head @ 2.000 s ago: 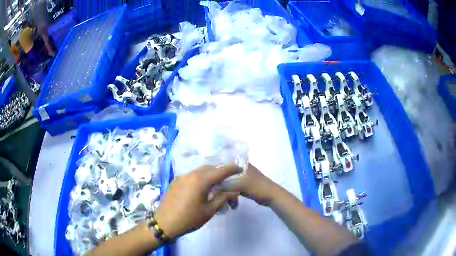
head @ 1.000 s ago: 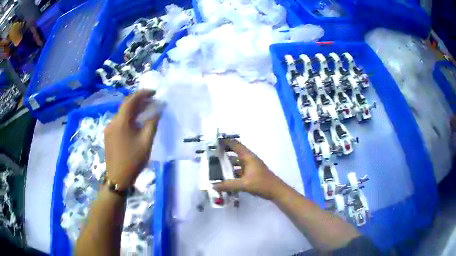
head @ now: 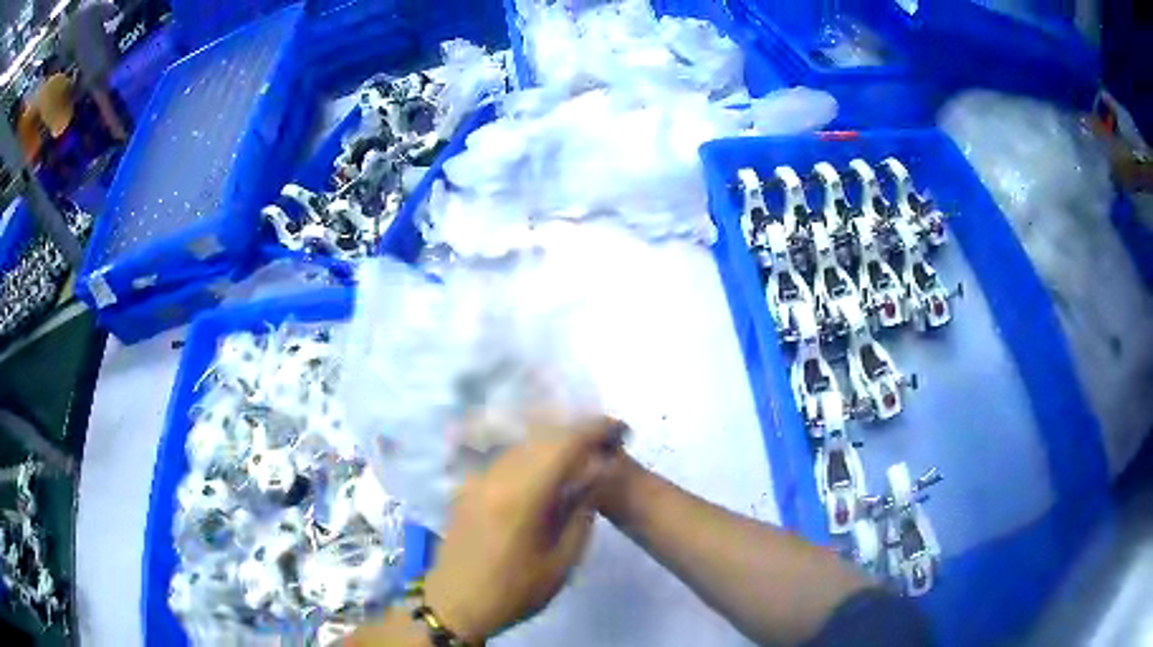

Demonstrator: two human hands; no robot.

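A blurred clear plastic bag (head: 417,379) spreads over the middle of the table and the left tray's edge. A dark and white shape, apparently a reel body (head: 500,392), shows through it. My left hand (head: 518,518), with a bracelet at the wrist, is closed on the bag's near end. My right hand (head: 607,474) is against my left hand; its fingers are mostly hidden behind it, so its grip cannot be seen. Unbagged reel bodies (head: 835,291) stand in rows in the right blue tray (head: 746,379). Bagged reel bodies (head: 278,480) lie piled in the left blue tray (head: 171,468).
A heap of empty bags (head: 569,152) lies at the far side of the white table (head: 670,367). Unsorted parts (head: 379,152) fill a tray at the back left, beside stacked blue trays (head: 183,164). More clear film (head: 1049,215) lies at the right. A person (head: 63,120) shows far left.
A second ago my right hand held a bare reel body and my left hand was apart at the left. Now the hands are together, with the part showing through the bag.
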